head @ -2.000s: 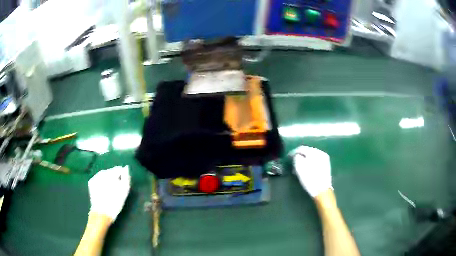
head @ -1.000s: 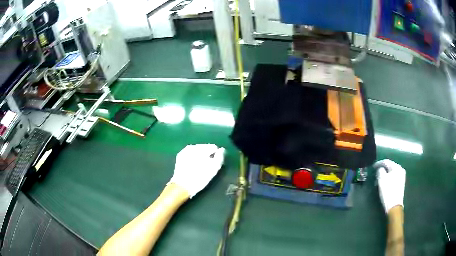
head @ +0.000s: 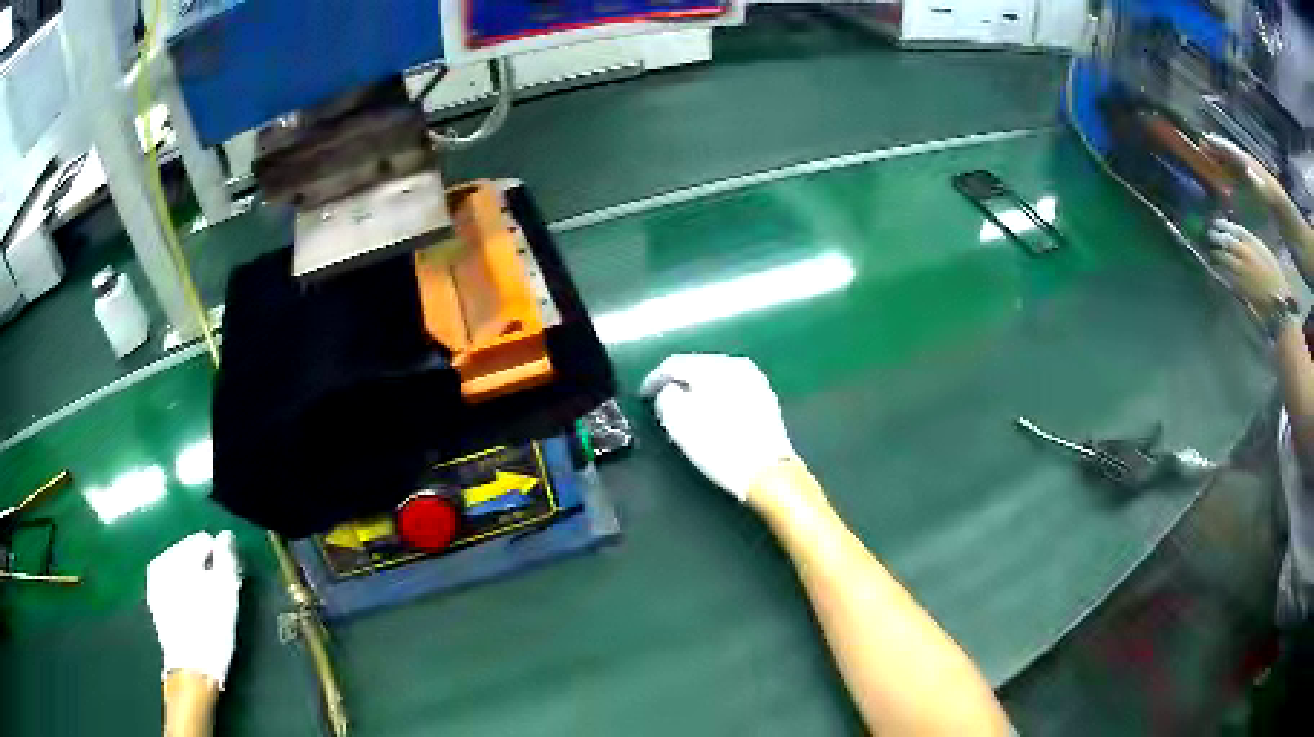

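The press's silver head [head: 372, 226] hangs above the orange fixture [head: 483, 295]. A black cloth [head: 324, 396] covers the left of the fixture. The red round button [head: 427, 523] sits between yellow arrows on the blue-grey base [head: 476, 569]. My gloved left hand [head: 195, 605] is left of the base, fingers curled, with nothing visible in it. My gloved right hand [head: 723, 421] is right of the base, fingers curled, near a small clear and silver piece [head: 607, 428]; I see nothing in it. Whether either hand touches anything is unclear.
A thin black frame [head: 1006, 210] lies on the green belt at the far right. A dark tool with a pale tip [head: 1117, 458] lies nearer. Another person's hands [head: 1251, 259] show at the right edge. A white bottle [head: 120, 313] stands at left; another dark frame [head: 29, 547] lies below.
The view has swung right, so the press appears further left and the right-hand frame, tool and other person now show. My hands stay on either side of the base, curled.
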